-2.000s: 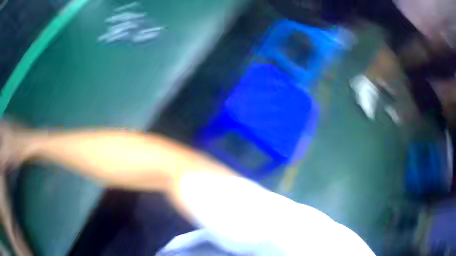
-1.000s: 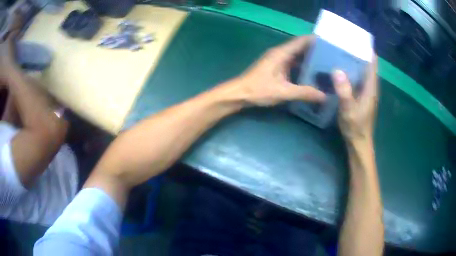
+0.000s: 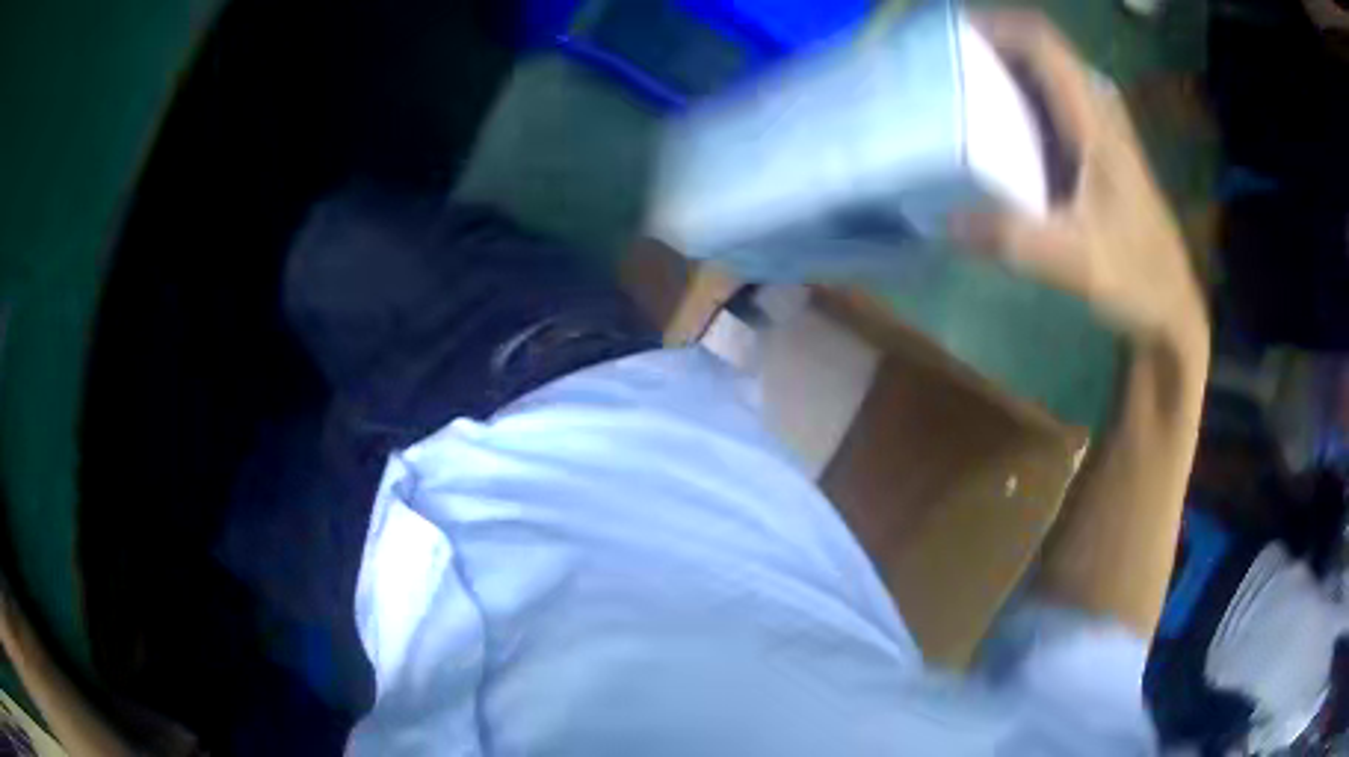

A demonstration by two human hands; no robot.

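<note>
A grey-white retail carton point(image 3: 814, 148) is held in the air at the upper middle, blurred by motion. Its bright white end faces right. My right hand point(image 3: 1073, 192) is shut around that end, with fingers above and the thumb side below. A large open brown shipping carton point(image 3: 962, 547) stands below it beside my body, with a pale piece or lining inside, partly hidden by my shirt. Only what looks like my left forearm shows at the lower left edge; my left hand is out of the picture.
A blue stool point(image 3: 681, 45) stands on the green floor at the top. The dark green bench point(image 3: 74, 148) runs down the left side. My dark-trousered legs point(image 3: 429, 296) are between bench and carton. Blurred white and dark shapes point(image 3: 1280, 636) lie at the lower right.
The view has swung from the bench to the floor at my right. The retail carton has moved from both hands over the bench to my right hand above the shipping carton. My left hand has left it.
</note>
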